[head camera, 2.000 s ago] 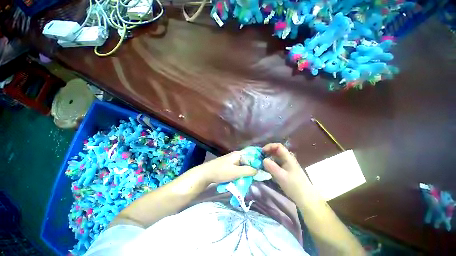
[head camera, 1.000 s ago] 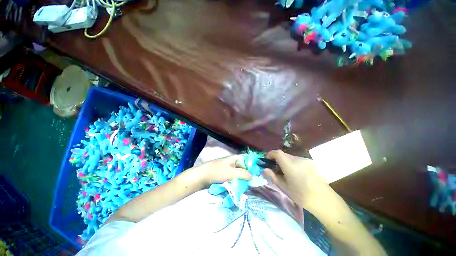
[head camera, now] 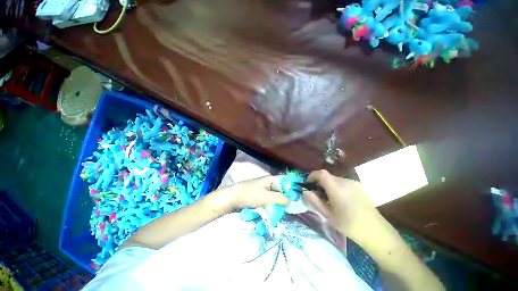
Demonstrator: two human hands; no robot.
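A blue plush toy (head camera: 265, 217) is held over my lap at the table's front edge, with a pale part and a greenish tuft at its top. My left hand (head camera: 258, 192) is shut on the toy from the left. My right hand (head camera: 332, 196) is shut on a small dark tool (head camera: 311, 186), which looks like thread snips and is mostly hidden by the fingers. The tool's tip touches or nearly touches the toy's top end.
A pile of blue toys (head camera: 417, 34) lies at the far right. A blue tub (head camera: 71, 227) of toys stands at the left. A cream card (head camera: 392, 175), a pencil (head camera: 387, 126), clippings (head camera: 334, 152) and a lone toy (head camera: 504, 215) are on the brown table. White power strips (head camera: 74, 14) lie far left.
The dark tool now shows in my right hand at the toy's top. The toy has been turned a little. Clippings have appeared on the table left of the card. The view has shifted.
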